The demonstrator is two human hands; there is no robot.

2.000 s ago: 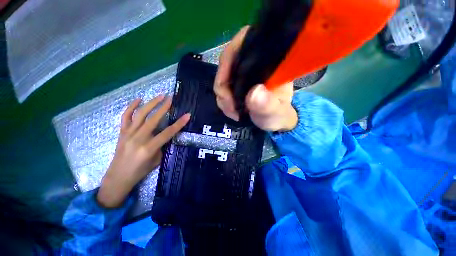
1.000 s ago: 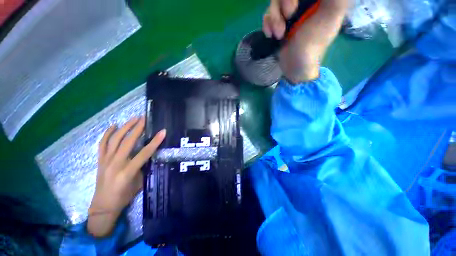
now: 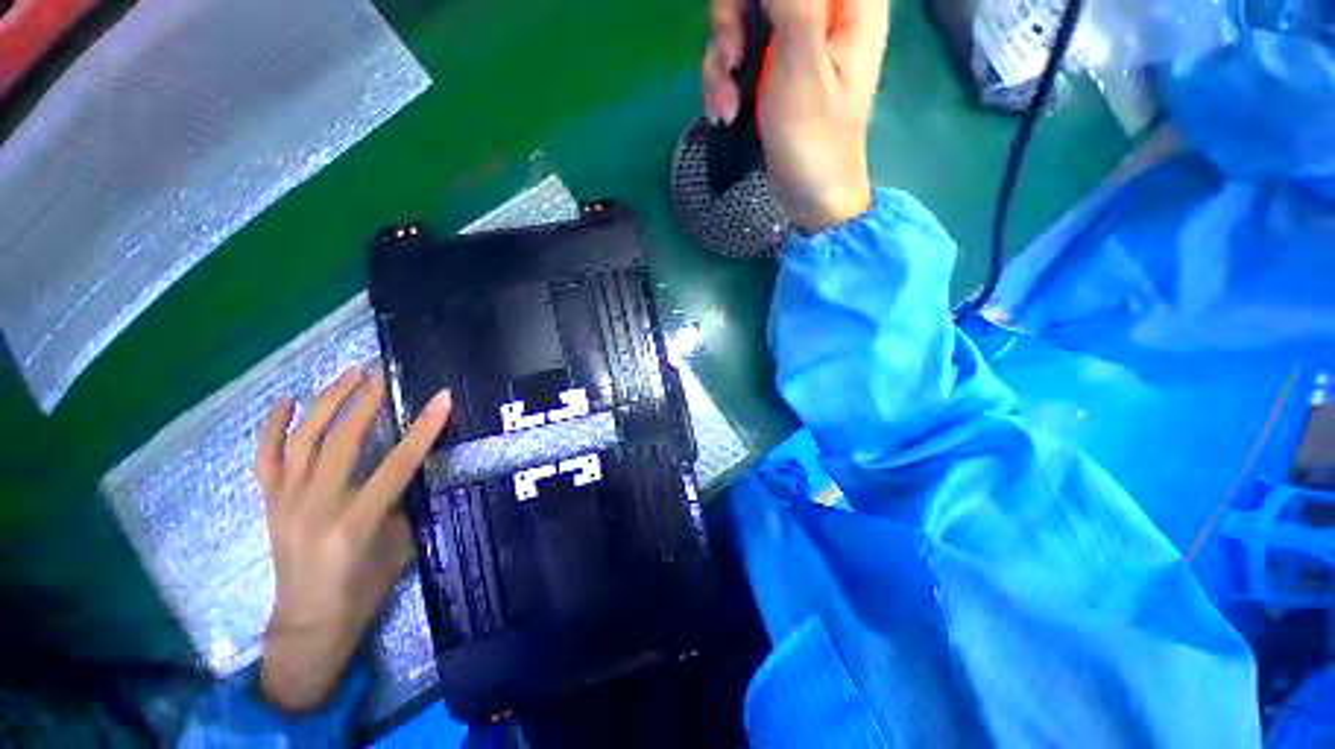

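Observation:
A black plastic housing (image 3: 571, 585) lies on a silvery bubble-wrap mat (image 3: 205, 483), with pale bracket-shaped details around a silvery central band. My left hand (image 3: 334, 512) lies at the housing's left edge, fingers spread, one fingertip on the housing. My right hand (image 3: 820, 117) grips the electric screwdriver (image 3: 744, 125), whose dark front end points down at the round perforated screw dish (image 3: 703, 205). The screwdriver's orange part is mostly hidden by the hand. Whether a screw is on its tip cannot be seen.
Another silvery sheet (image 3: 191, 176) lies at upper left on the green bench (image 3: 586, 73), with an orange-red tray (image 3: 37, 32) at the corner. A clear bag with a white label (image 3: 1025, 37) is at upper right. A dark cord (image 3: 1018, 176) hangs beside my right sleeve.
My right hand has lifted the screwdriver from the housing and moved it to the screw dish. The housing appears lower and farther left, tilted slightly differently. My left hand stays at its edge.

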